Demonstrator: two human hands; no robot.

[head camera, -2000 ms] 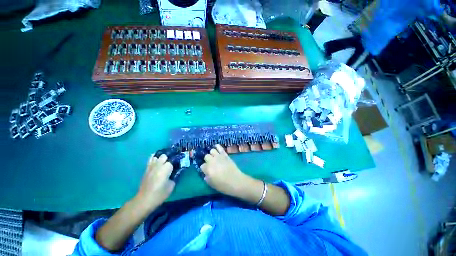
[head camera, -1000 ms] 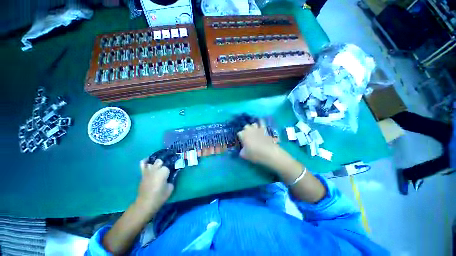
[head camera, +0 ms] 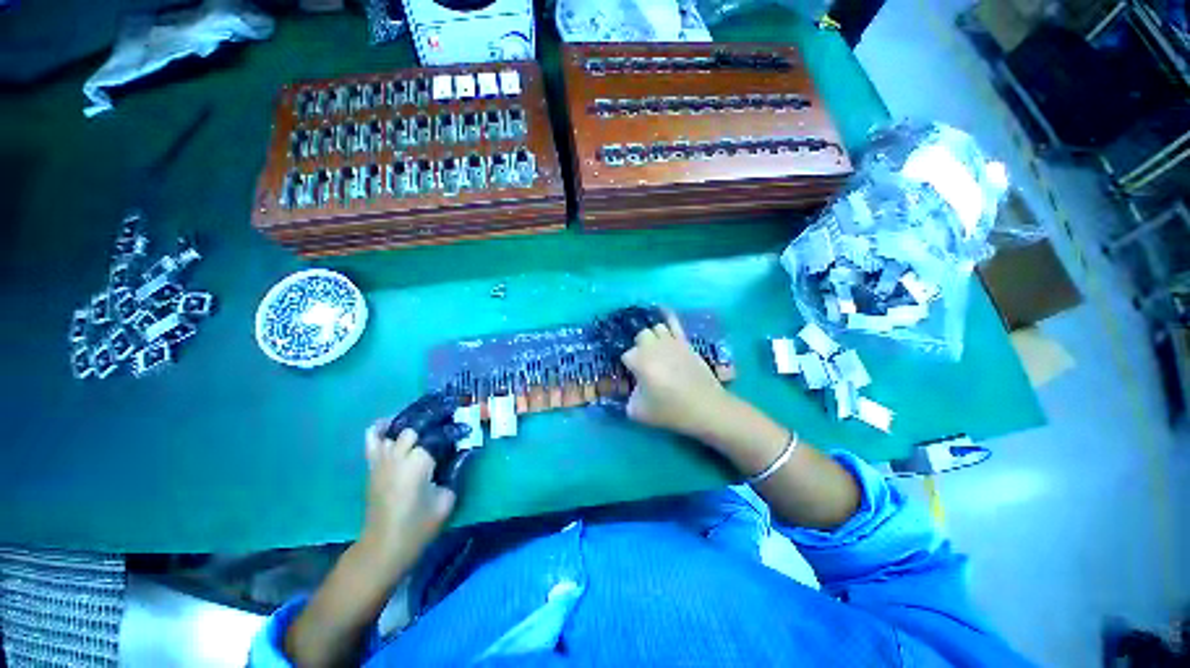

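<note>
The long dark assembly fixture (head camera: 522, 350) lies in front of me, with upright pins and orange-brown blocks along its near edge. Two white-silver plates stand at its left end; one plate (head camera: 504, 415) shows fully. My left hand (head camera: 420, 450), with black finger coverings, is at the fixture's left end with its fingers at the other plate (head camera: 469, 425). My right hand (head camera: 656, 365), also with black coverings, is over the fixture's right part, fingers down on the pins. Its fingertips are blurred, and I cannot tell if it holds anything.
Two stacks of red-brown trays (head camera: 412, 209) (head camera: 711, 131) stand behind. A screw bowl (head camera: 312, 318) and heaped framed pieces (head camera: 141, 313) are at left. A clear plastic bag (head camera: 900, 248) and loose white plates (head camera: 831, 372) are at right. A cardboard box (head camera: 1030, 279) is beyond the bench end.
My right hand has moved right along the fixture from beside my left hand, uncovering a white plate. My left hand has stayed near the left end. The person at right has left view.
</note>
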